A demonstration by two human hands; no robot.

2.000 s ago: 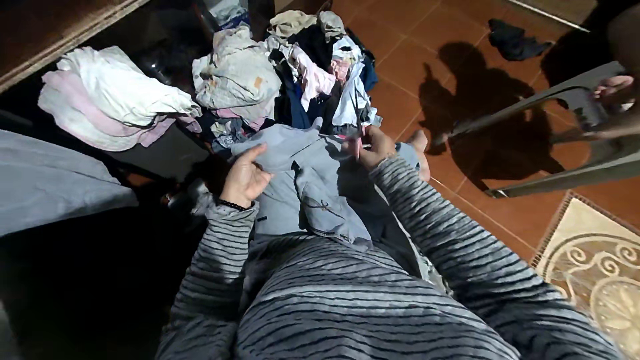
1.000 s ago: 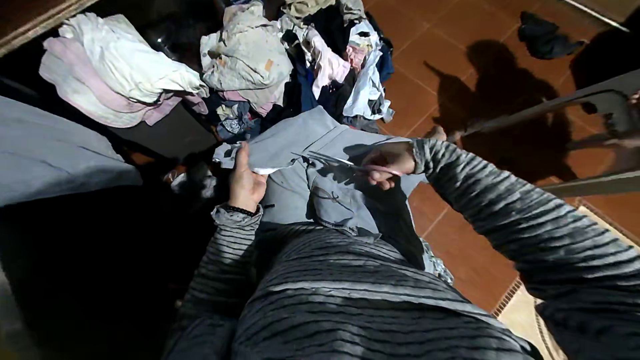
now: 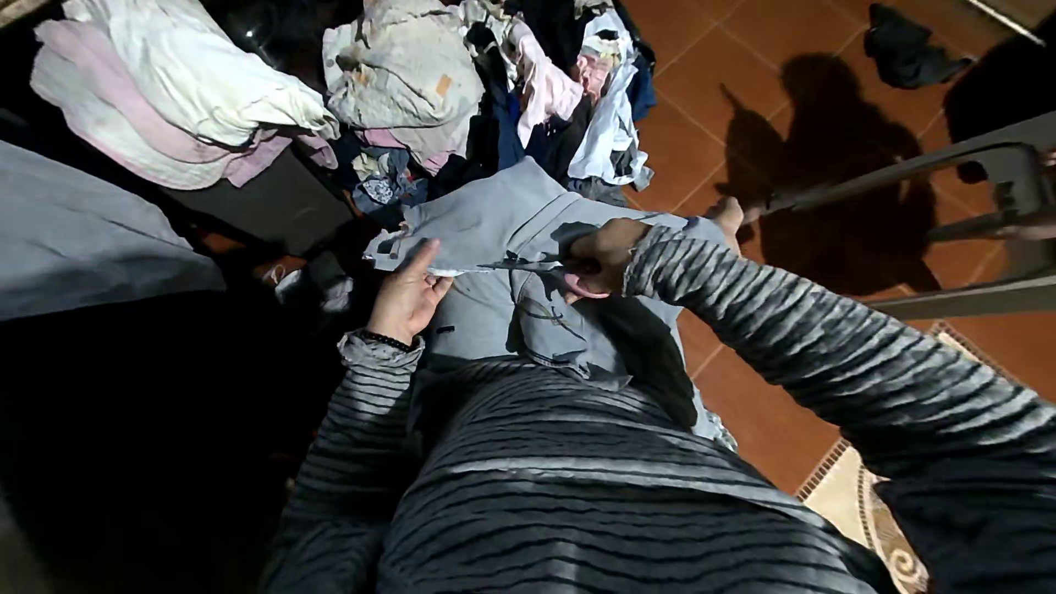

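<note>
Grey fabric (image 3: 487, 214) lies spread over my lap, with seams and a folded, bunched part in the middle. My left hand (image 3: 410, 293) holds its near left edge between thumb and fingers; a dark beaded bracelet is on that wrist. My right hand (image 3: 606, 260) grips scissors with pink handles (image 3: 584, 287). Their dark blades (image 3: 524, 266) point left along the fabric's edge toward my left hand. Whether the blades are parted I cannot tell.
A heap of mixed clothes (image 3: 404, 74) lies ahead. White and pink cloths (image 3: 190, 91) rest on a dark box (image 3: 272, 206) at the left. Grey cloth (image 3: 82, 231) hangs far left. A chair frame (image 3: 899, 169) and a dark cloth (image 3: 907, 49) are at the right on the tiled floor.
The left hand, apart from the fabric two seconds ago, now holds its edge. Over the last second the scissors have come to lie along that edge, pointing left.
</note>
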